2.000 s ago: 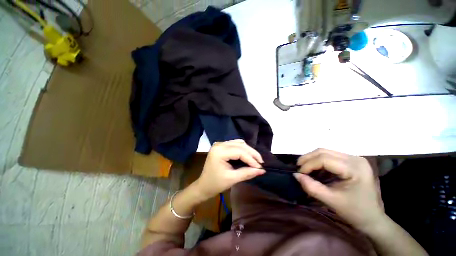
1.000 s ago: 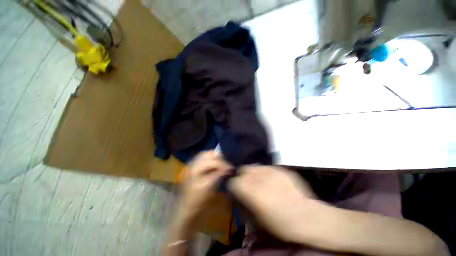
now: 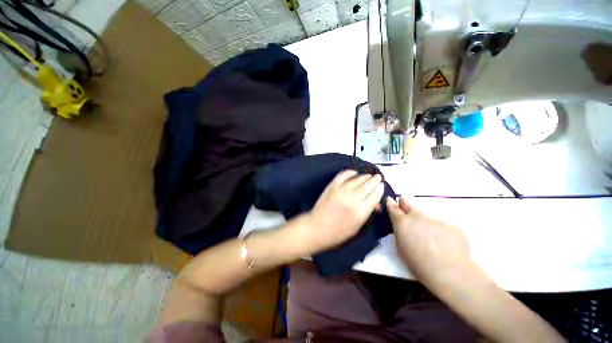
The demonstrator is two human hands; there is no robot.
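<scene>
The dark garment (image 3: 248, 127) lies in a heap on the left of the table, navy outside with brown-maroon cloth inside. A navy part of it (image 3: 302, 184) reaches right, to just in front of the sewing machine's needle area. My left hand (image 3: 349, 204) lies on this part with its fingers holding the cloth near the edge. My right hand (image 3: 413, 224) pinches the right edge of the cloth. The sewing machine (image 3: 439, 60) stands behind my hands, its needle plate (image 3: 376, 147) just beyond the cloth. The cloth under my fingers is partly hidden.
Tweezers (image 3: 496, 174) lie on the white table (image 3: 537, 234) right of the needle area. A blue disc (image 3: 468, 124) and a round white item (image 3: 537, 122) are behind them. A cardboard sheet (image 3: 94, 181) is at the left, with a yellow object (image 3: 64, 97) at its upper left.
Both hands have moved forward from the table's front edge to near the needle area, bringing a navy part of the garment onto the table. The view has shifted, showing more of the machine head.
</scene>
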